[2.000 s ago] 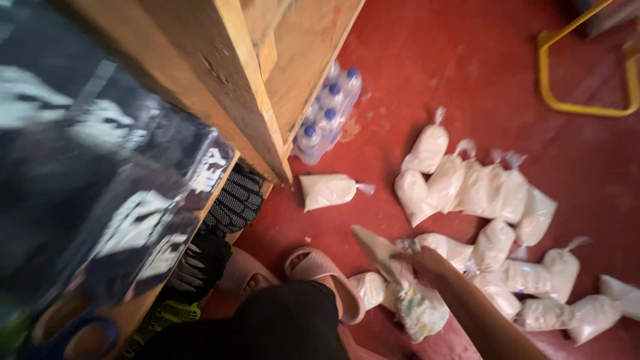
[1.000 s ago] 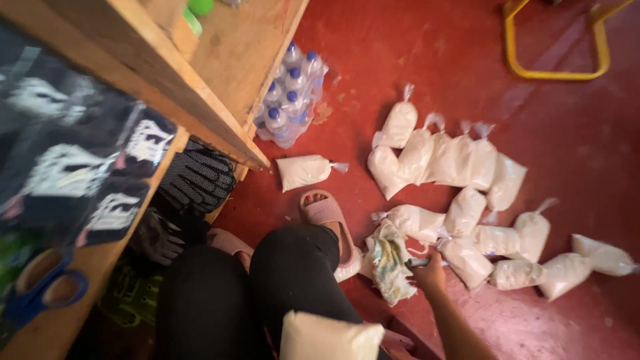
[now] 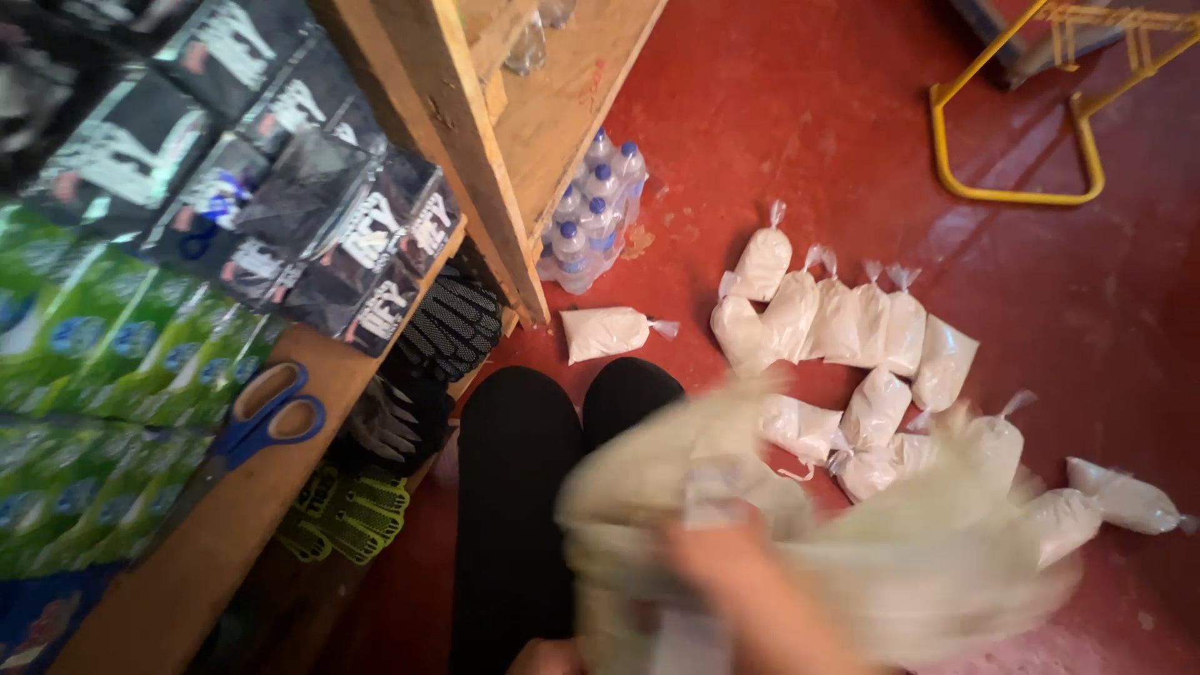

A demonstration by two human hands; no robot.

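A pale, greenish-white cloth (image 3: 900,572), strongly blurred, spreads in front of my knees at the lower right. My right hand (image 3: 741,572) is closed on it, also blurred. Only a small part of my left hand (image 3: 546,658) shows at the bottom edge, beside the cloth; its fingers are hidden. Beyond the cloth, several tied clear plastic bags of pale powder or grain (image 3: 792,314) lie in a cluster on the red floor. One separate filled bag (image 3: 607,335) lies near the shelf's foot. The cloth covers part of the cluster.
A wooden shelf (image 3: 511,216) stands at the left, with packaged goods (image 3: 370,225) and blue-handled scissors (image 3: 272,412) on its ledge. Gloves (image 3: 450,323) lie below. Wrapped plastic bottles (image 3: 595,211) stand by its foot. A yellow metal frame (image 3: 1022,197) is at the upper right.
My right hand has lifted the cloth from the floor beside the bags and brought it toward my lap. The filled bag seen at my lap a second ago is no longer plainly visible.
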